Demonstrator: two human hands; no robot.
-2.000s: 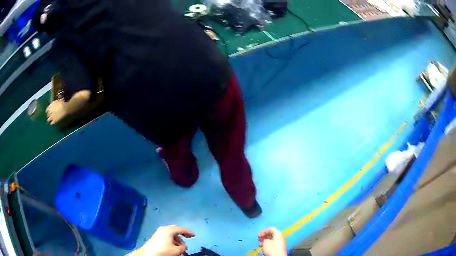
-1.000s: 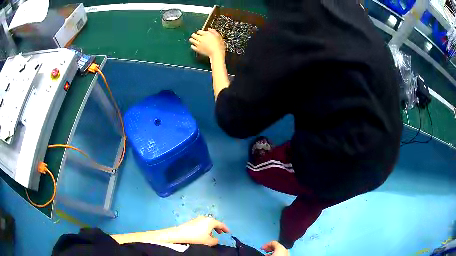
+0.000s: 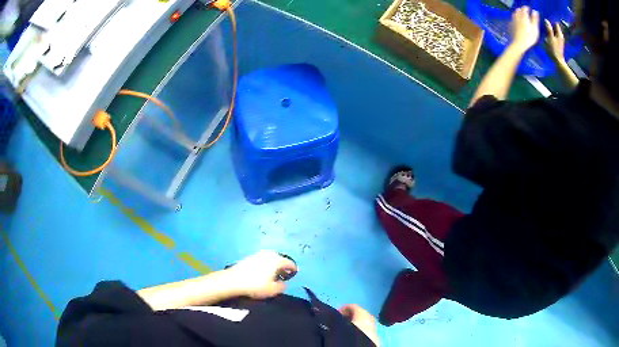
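Observation:
My left hand (image 3: 268, 274) is at the bottom centre, in front of my dark clothing. Its fingers are loosely curled and apart, and no held thing shows; a dark shape lies at the fingertips. My right hand (image 3: 361, 320) is at the bottom edge, partly hidden, its fingers unclear. The blue plastic stool (image 3: 288, 108) stands upright on the floor ahead, out of reach of both hands. A shallow brown cardboard box (image 3: 448, 78) full of small silvery parts sits on the green bench top at the upper right.
A person in black (image 3: 536, 210) leans over the bench at the right, both hands at a blue basket (image 3: 495, 24). A white benchtop machine (image 3: 88, 74) stands upper left, with an orange cable (image 3: 234, 81) hanging down beside the bench leg. Yellow lines (image 3: 149, 230) cross the floor.
The view has swung left, so stool and box sit further right. The other person's hand has gone from the box to a blue basket. My hands remain low in front of me.

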